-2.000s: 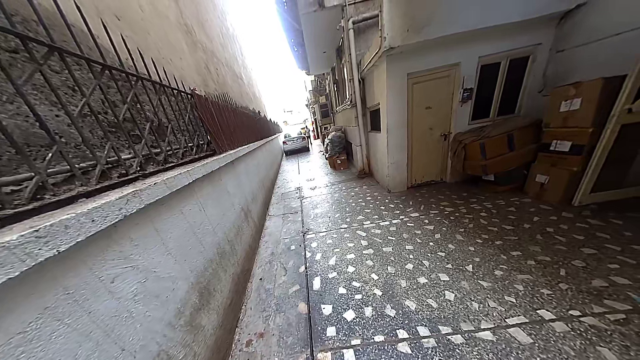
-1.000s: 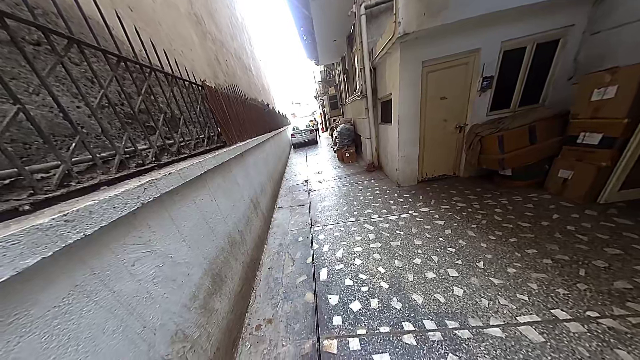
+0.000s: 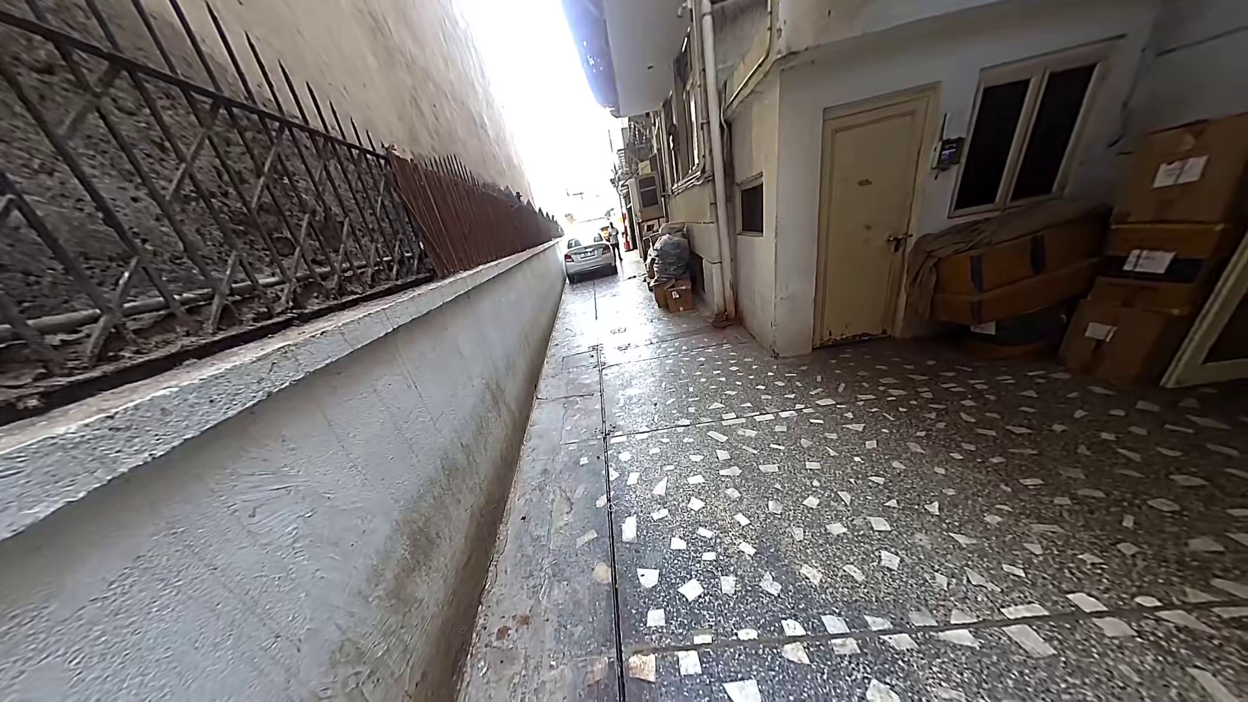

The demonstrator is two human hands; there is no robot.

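Neither my left hand nor my right hand shows in the head view. A wet-looking terrazzo floor (image 3: pixel 780 526) with pale stone chips stretches ahead of me. On the left runs a low painted wall (image 3: pixel 292 507) topped by a rusty spiked metal fence (image 3: pixel 214 185). A closed cream door (image 3: pixel 868 219) is set in the building at the right, beside a window (image 3: pixel 1024 136) with dark panes. Stacked cardboard boxes (image 3: pixel 1180 185) stand at the far right, next to a long orange-brown carton (image 3: pixel 1019 263) partly covered by cloth.
Far down the passage a silver car (image 3: pixel 589 256) stands near the left wall, with a person (image 3: pixel 613 239) beside it. Along the right side are a wrapped bundle (image 3: pixel 671 255), small cardboard boxes (image 3: pixel 675 295) and a vertical drainpipe (image 3: pixel 720 156). An open door frame edge (image 3: pixel 1214 322) leans in at far right.
The view has moved forward along the passage and turned slightly left; the cream door and boxes sit farther right in the picture. No hand appears in any frame.
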